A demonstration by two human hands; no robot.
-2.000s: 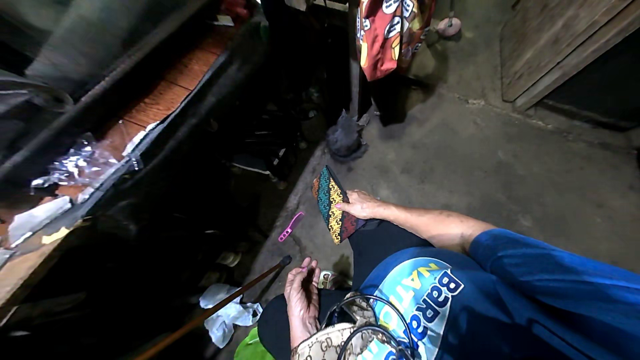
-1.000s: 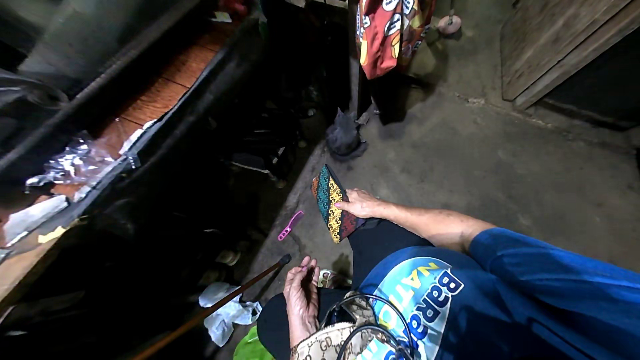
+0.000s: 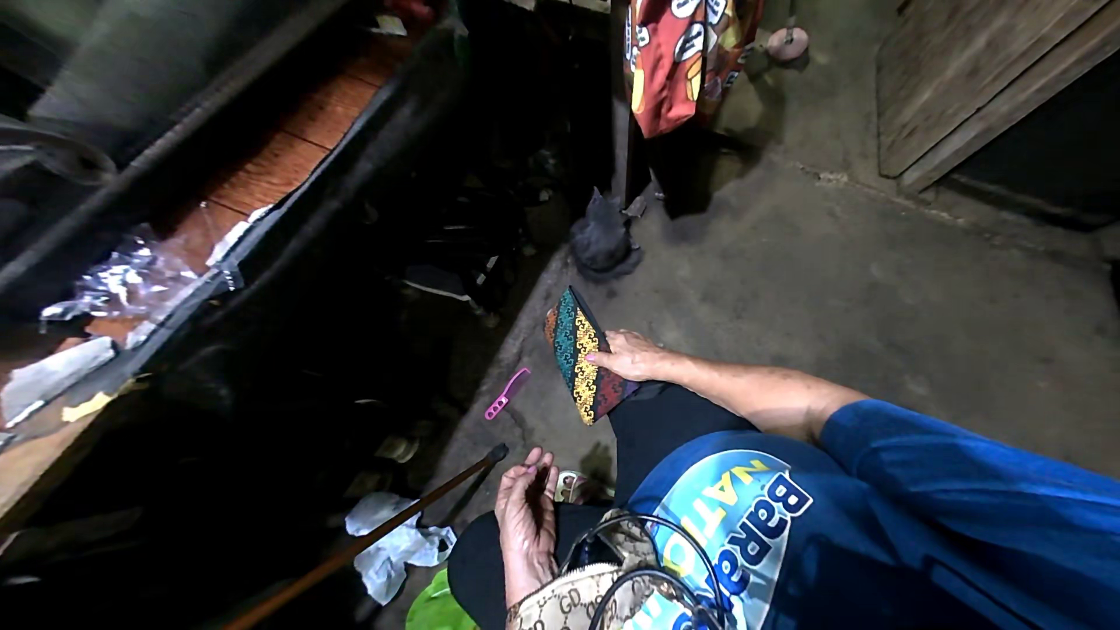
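My right hand [image 3: 632,355] is closed around a flat patterned fabric pouch [image 3: 577,354] with teal, yellow and dark red bands, the thumb lying on its face. Lower down, my left hand [image 3: 528,507] rests palm up with its fingers loosely curled and holds nothing. A beige monogrammed handbag [image 3: 573,595] with black handles is beside that wrist, against the blue shirt. Between the left hand and the dark area, a brown stick [image 3: 376,534] slants in, its dark tip near my fingers. A slim pink plastic item with holes [image 3: 506,395] lies on the floor.
A dark grey cat [image 3: 602,238] sits on the concrete floor [image 3: 840,306] below a hanging red printed cloth [image 3: 669,66]. White plastic bags [image 3: 389,542] and a green object [image 3: 437,604] lie at lower left. Clear plastic wrap [image 3: 131,280] is on a wooden surface; a wooden panel [image 3: 971,79] stands upper right.
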